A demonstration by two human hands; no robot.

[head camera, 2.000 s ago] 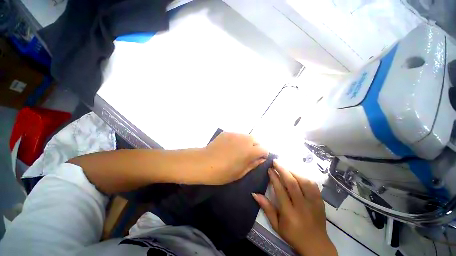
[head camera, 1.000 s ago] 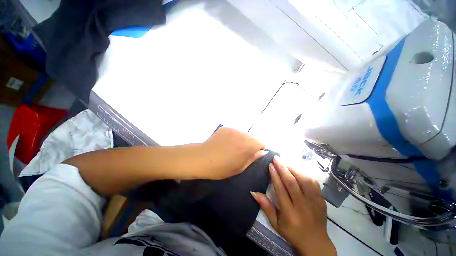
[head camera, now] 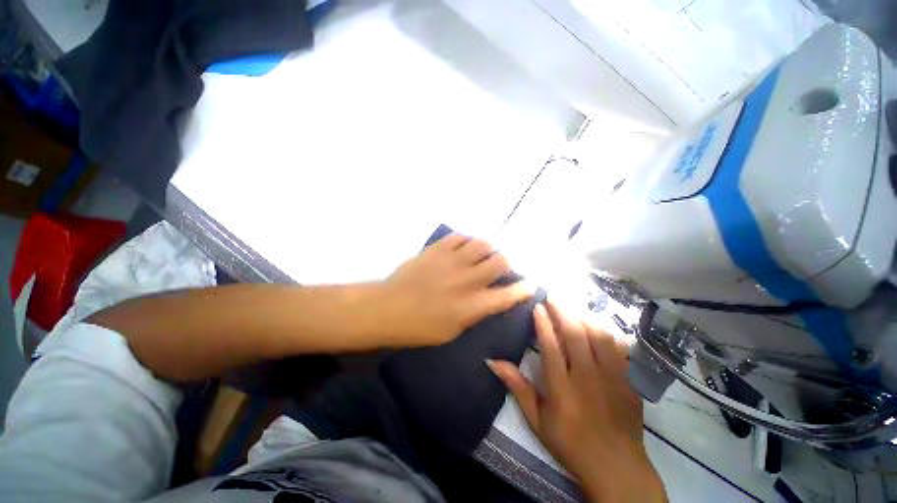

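A dark garment piece lies over the table's front edge and hangs toward my lap. My left hand lies flat on its upper part, fingers a little spread and pointing right. My right hand rests at its right edge, with the index fingertip near the left fingertips and the thumb on the cloth. The fingertips meet just left of the needle area of the white sewing machine with a blue stripe. Glare hides the detail at the needle.
Dark cloth is heaped at the upper left of the white table. A red stool and a cardboard box stand at left. A dark snips-like tool lies at right. White sheets with thin lines lie behind.
My left hand has shifted slightly and its fingers have spread, with more of the cloth's upper corner showing above them. My right hand stays at the cloth's edge. The view has moved slightly.
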